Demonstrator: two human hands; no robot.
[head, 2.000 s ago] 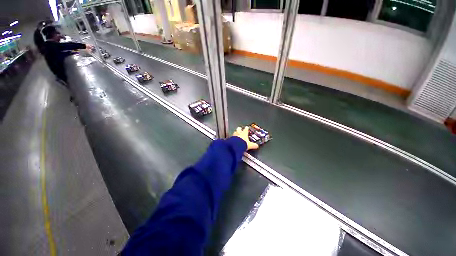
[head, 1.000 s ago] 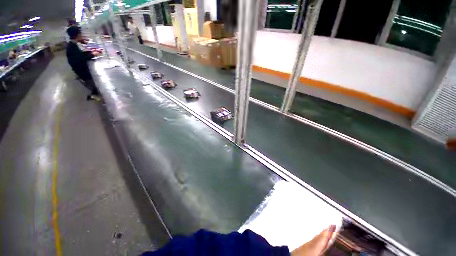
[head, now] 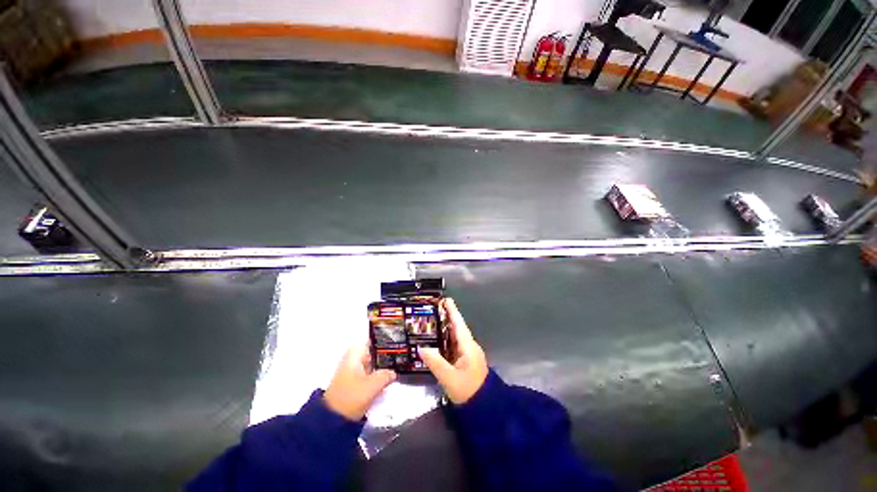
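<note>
A product box (head: 407, 338), black with orange and coloured print, is held between both hands above the stack of poly bags. A dark flap or strip shows at its far end. My left hand (head: 358, 381) grips its left side, the thumb on its near edge. My right hand (head: 460, 354) grips its right side, the thumb on its face. The white stack of poly bags (head: 313, 336) lies flat on the bench, partly under the box and hands. Clear film shows below the box near my wrists.
Several bagged boxes (head: 636, 202) lie on the belt at the right. A bare box (head: 43, 227) is on the belt at far left, beside the slanted post (head: 67, 187). The guide rail (head: 510, 250) runs beyond the bags. A red crate (head: 707, 477) is at lower right.
The view has swung right to the bags and bagged boxes. The hand that reached to the belt has brought a box back, and both hands now hold a box in front of me.
</note>
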